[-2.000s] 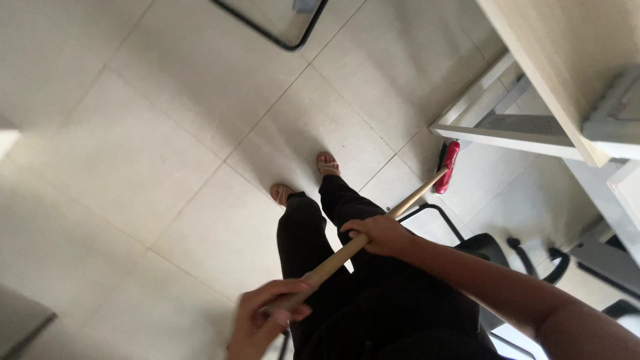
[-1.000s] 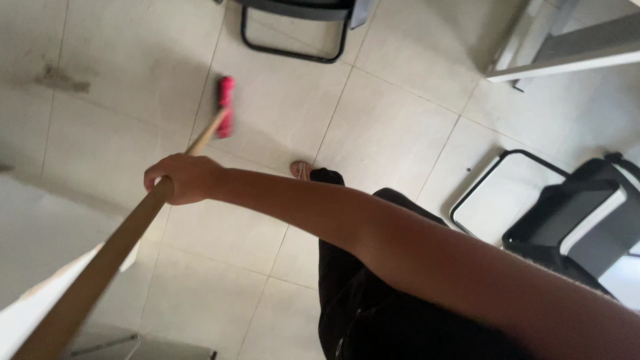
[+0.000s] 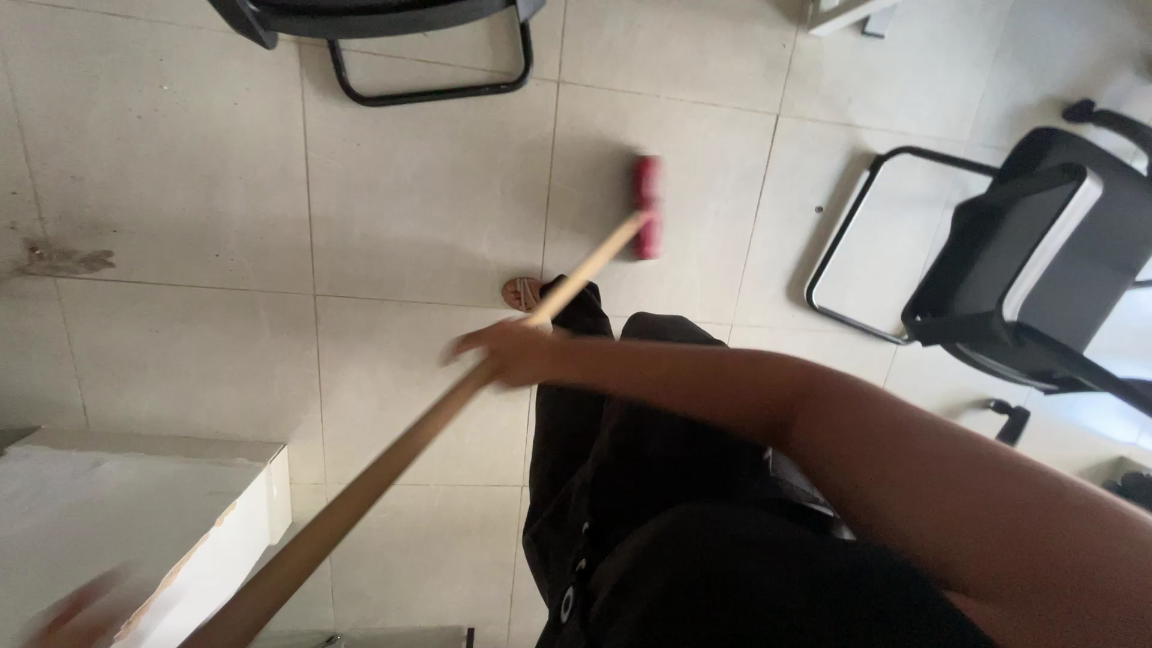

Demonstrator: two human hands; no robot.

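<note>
My right hand is closed round the wooden handle of a broom, about midway along the part in view. The handle slants from the lower left up to the red broom head, which is blurred and lies over the floor tiles, beyond my sandalled foot. At the lower left edge my left hand is blurred and partly cut off. It is apart from the handle, near the white surface; its fingers are too smeared to make out fully.
A black chair with a tubular frame stands at the top. Another black chair is at the right, with caster wheels near it. A white piece of furniture with a chipped edge is at the lower left. Brown stains mark the left tiles.
The red broom head has gone from left of my foot to the right of it since one second ago. Two seconds ago both hands held the handle; now my left hand is off it.
</note>
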